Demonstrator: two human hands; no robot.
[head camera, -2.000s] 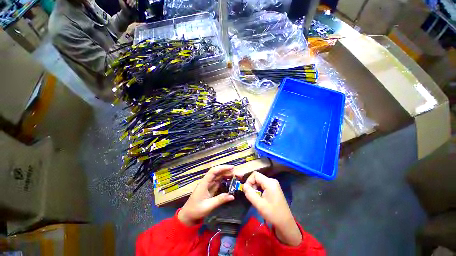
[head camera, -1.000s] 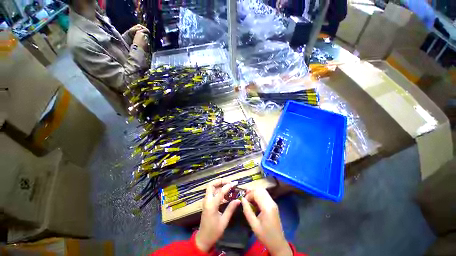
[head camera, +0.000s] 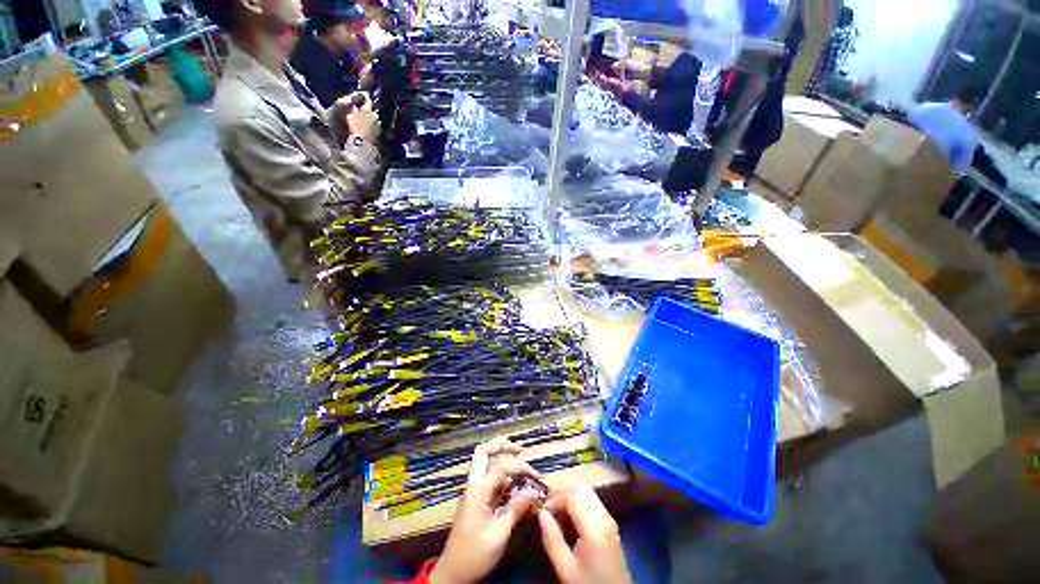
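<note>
My left hand (head camera: 488, 516) and my right hand (head camera: 582, 536) are together at the bottom centre, fingertips meeting. A small dark module (head camera: 525, 488) is held between them, mostly hidden by the fingers. Large heaps of black cable leads with yellow markings (head camera: 456, 354) lie to the left of centre. A few leads (head camera: 490, 465) lie in a row at the near edge, just beyond my hands. The blue tray (head camera: 713, 399) is to the right, with several small dark modules (head camera: 631, 402) along its left side.
A bundle of leads (head camera: 650, 290) lies behind the tray beside crumpled clear plastic (head camera: 627, 217). A metal post (head camera: 565, 126) stands behind the heaps. An open carton (head camera: 867, 308) is at right, stacked cartons (head camera: 103, 251) at left. A person in a beige jacket (head camera: 279, 137) stands back left.
The view has tilted up, so the work surface sits lower and more people show. Both hands stay together at the module; the blue part seen earlier at the fingertips no longer shows.
</note>
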